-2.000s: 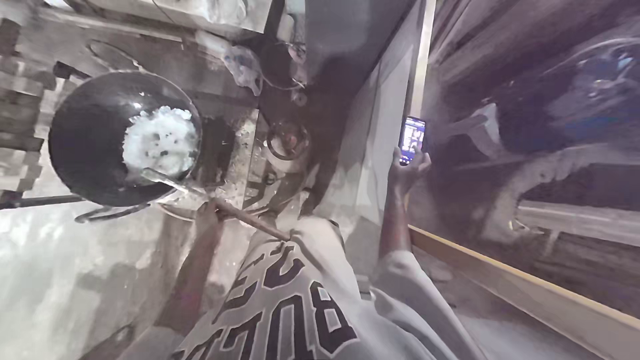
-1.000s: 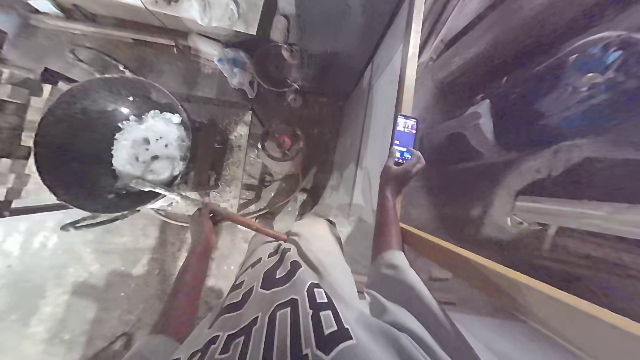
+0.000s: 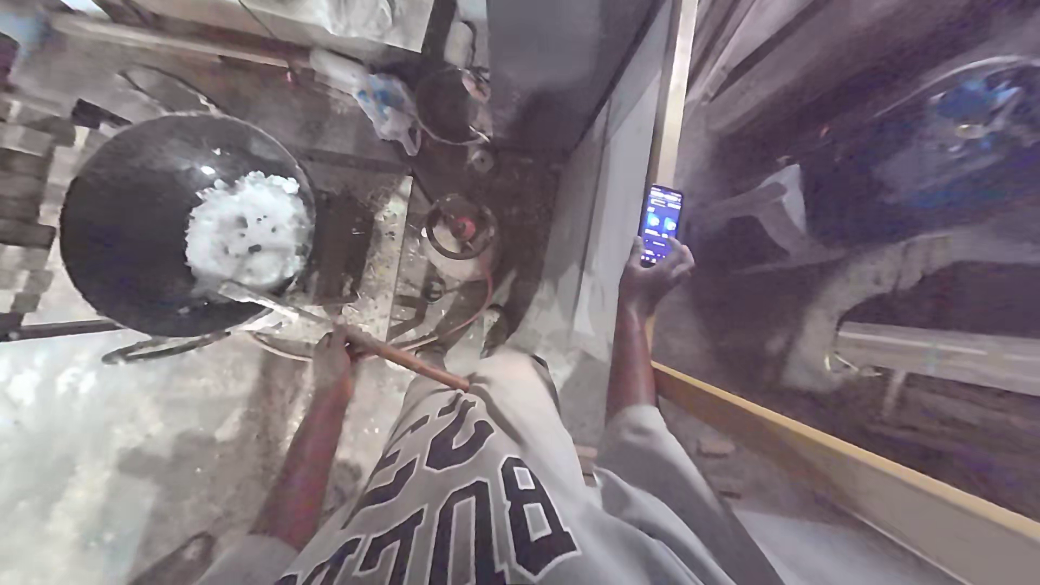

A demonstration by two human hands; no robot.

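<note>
My left hand (image 3: 332,354) is closed around the middle of a long wooden-handled stirring tool (image 3: 410,361). The tool's pale end reaches into a large dark wok (image 3: 122,236) with looped handles, and its other end lies against my shirt. White lumpy food (image 3: 252,231) with small dark spots fills the right side of the wok, by the tool's tip. On the right, my right hand (image 3: 660,268) holds up a smartphone (image 3: 662,221) with a lit screen, its thumb and fingers at the phone's lower edges.
A gas cylinder (image 3: 459,236) with a red regulator and a hose stands right of the wok. Behind it are a plastic bag (image 3: 386,106) and a round pot (image 3: 451,106). A board with a yellowish edge (image 3: 812,439) runs along the right. Stacked bricks (image 3: 24,195) are at the far left.
The white food's outline in the wok has changed, and the phone's screen shows a different picture. My left hand stays on the tool and my right hand on the phone.
</note>
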